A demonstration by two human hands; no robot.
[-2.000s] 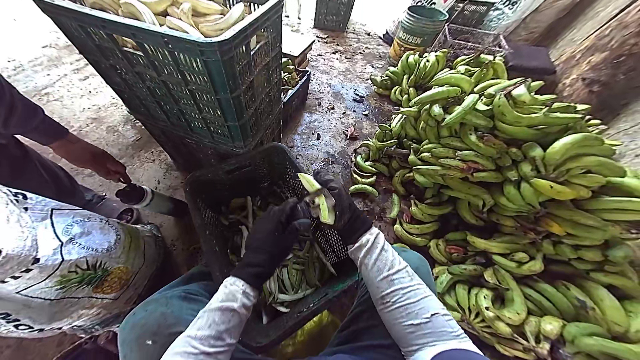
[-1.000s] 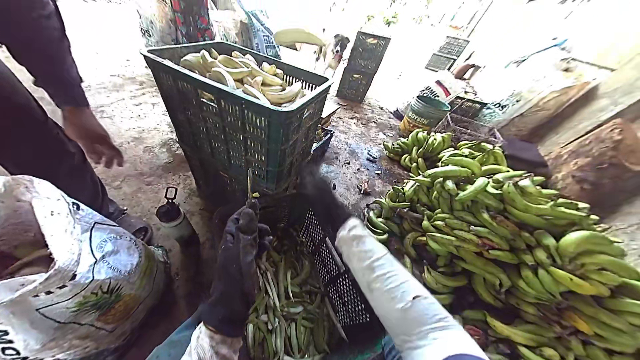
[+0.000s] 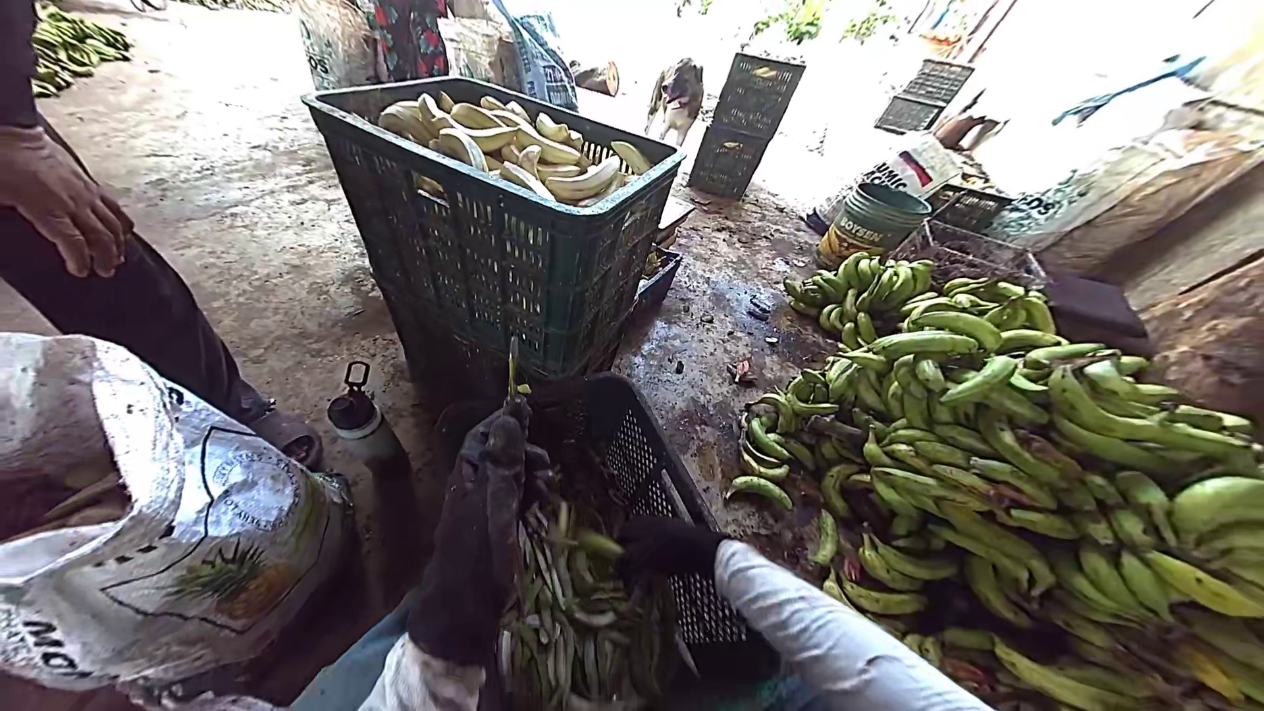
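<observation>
My left hand (image 3: 499, 464), in a dark glove, is closed around a small knife (image 3: 513, 370) whose thin blade points up, with a yellow-green scrap at its base. To its right and lower, my right hand (image 3: 667, 548), also dark-gloved, reaches into a black plastic crate (image 3: 657, 464). Its fingers are at a green plantain (image 3: 595, 543), but their grip is hidden. Long green plantain peels (image 3: 583, 632) fill the crate between my legs. Beyond it, peeled plantains (image 3: 513, 148) are heaped in a tall dark green crate (image 3: 474, 237).
Unpeeled green plantains (image 3: 987, 434) are piled on the right. A bottle (image 3: 367, 425) and a white woven sack (image 3: 188, 533) stand left, beside a standing person (image 3: 109, 267). Further off are a green bucket (image 3: 874, 222), stacked crates (image 3: 746, 123) and a dog (image 3: 678, 99).
My hands held a plantain together two seconds ago; now they are apart, the right one down at the peels. A pale plantain seen in the air behind the tall crate is gone. The view has tilted up.
</observation>
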